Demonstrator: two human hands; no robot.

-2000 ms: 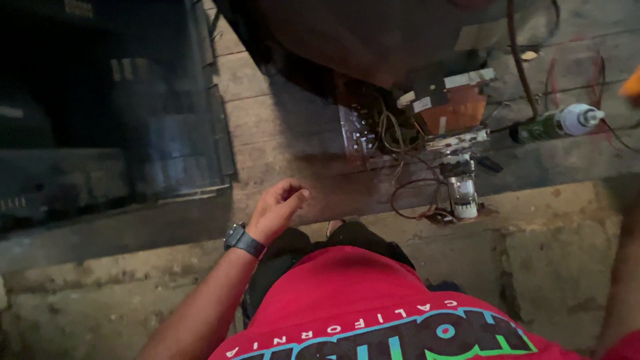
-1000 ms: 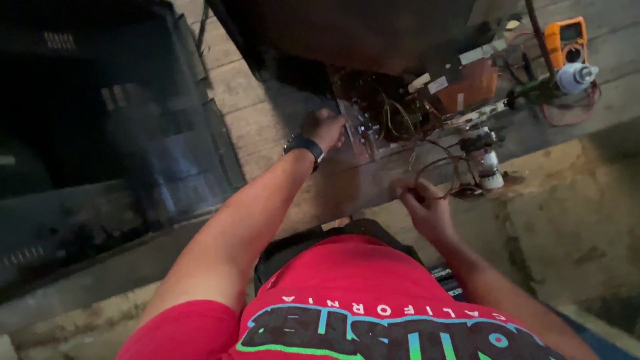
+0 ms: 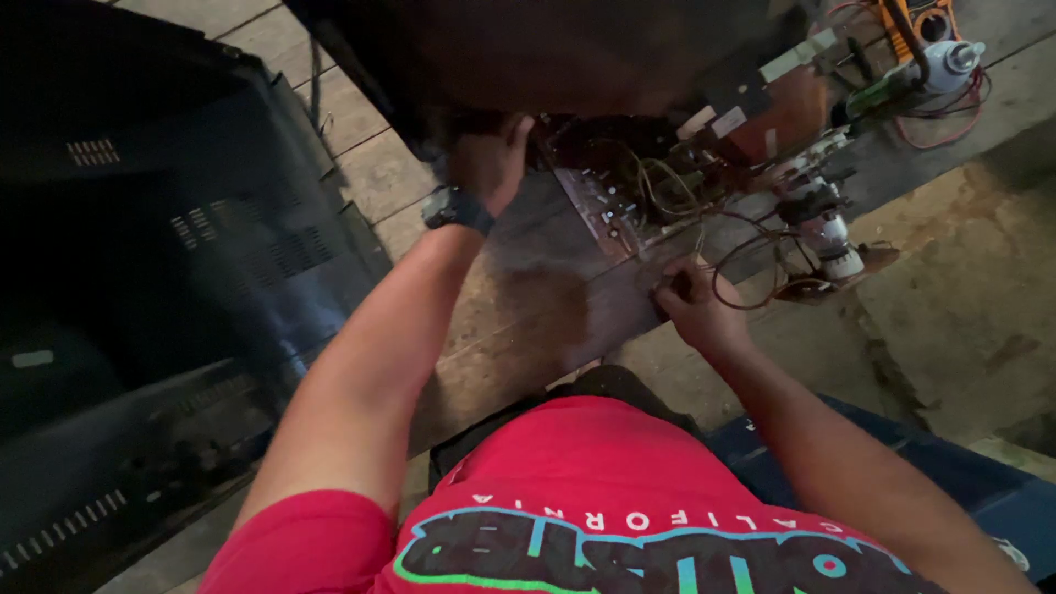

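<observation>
A CRT television chassis (image 3: 610, 49) stands at the top, its rear circuit board (image 3: 606, 206) and loose wires (image 3: 672, 186) exposed. My left hand (image 3: 491, 165), with a watch on the wrist, is at the lower left edge of the chassis, thumb extended; shadow hides its fingers. My right hand (image 3: 697, 297) is bent at the boards' front edge, just below the circuit board and beside the dark cable loops; whether it pinches a wire is unclear. Right of it, the white-ended neck of the picture tube (image 3: 825, 235) carries a small board (image 3: 804, 285).
A black plastic television back cover (image 3: 198, 289) lies at the left. An orange multimeter (image 3: 932, 25) with red and black leads lies at the top right, beside a white-and-green bottle-like object (image 3: 949, 66). The wooden boards (image 3: 511, 322) end near my body; a blue object (image 3: 932, 470) is below right.
Two seconds ago my left hand was over the boards, away from the chassis; now it is at the chassis edge. My right hand has come in from the far right to below the circuit board.
</observation>
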